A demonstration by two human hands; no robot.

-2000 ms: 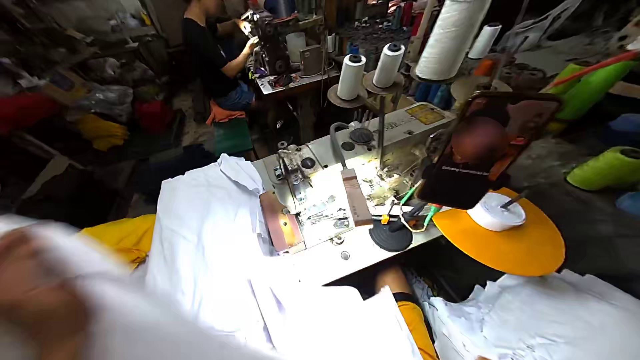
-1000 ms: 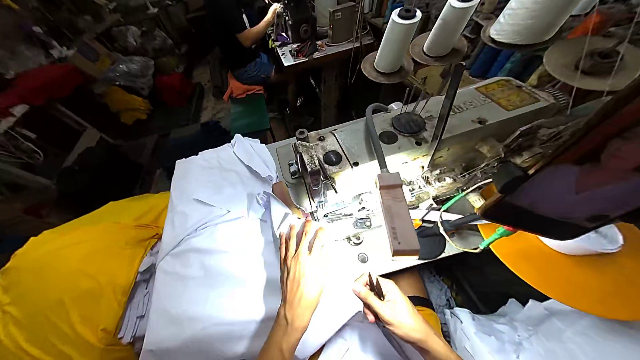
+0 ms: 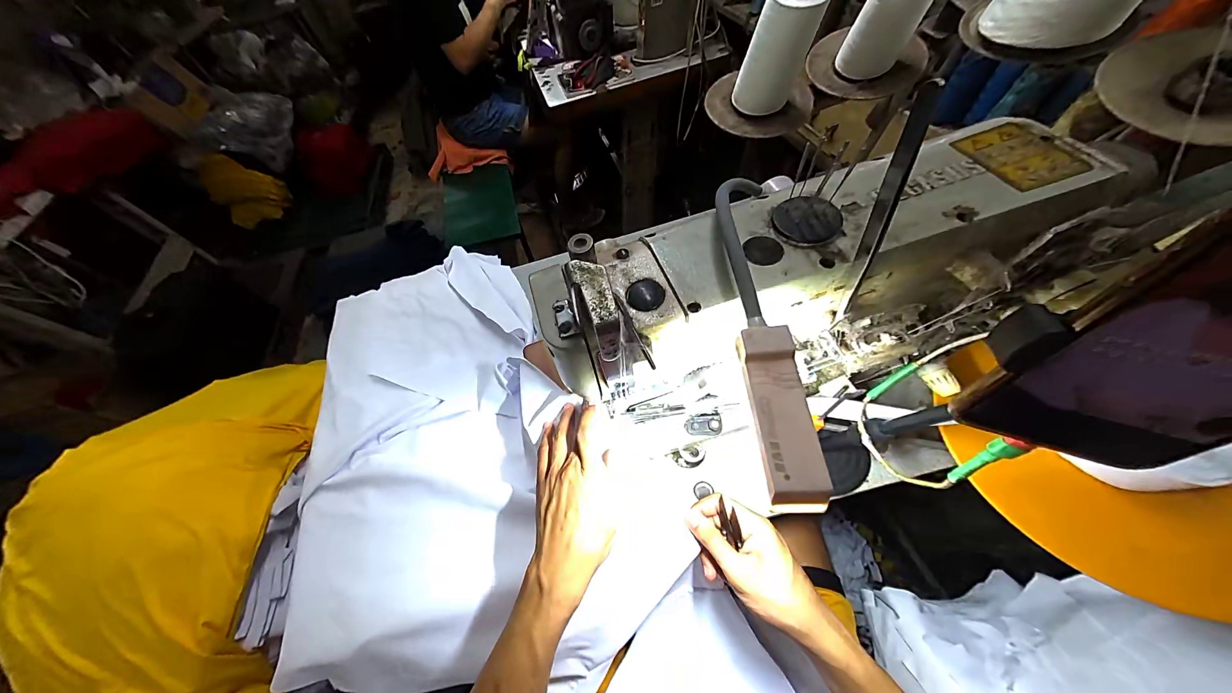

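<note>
White fabric spreads over the left side of the Pegasus sewing machine and hangs toward me. My left hand lies flat on it, fingertips close to the needle area, fingers lightly spread. In my right hand is a dark, slim metal tool, perhaps tweezers; the fingers also touch the fabric's right edge. A lamp in a brownish rectangular housing on a grey flexible neck lights the machine bed between the hands and the machine arm.
Thread cones stand behind the machine. Yellow fabric is at left, more white fabric at lower right. A phone-like dark device overhangs an orange disc-like item. Another person sits at a machine beyond.
Two seconds ago a blurred hand was at the far left with white fabric; since one second ago both hands have been at the machine, nearly unmoved. The view has come closer to the machine.
</note>
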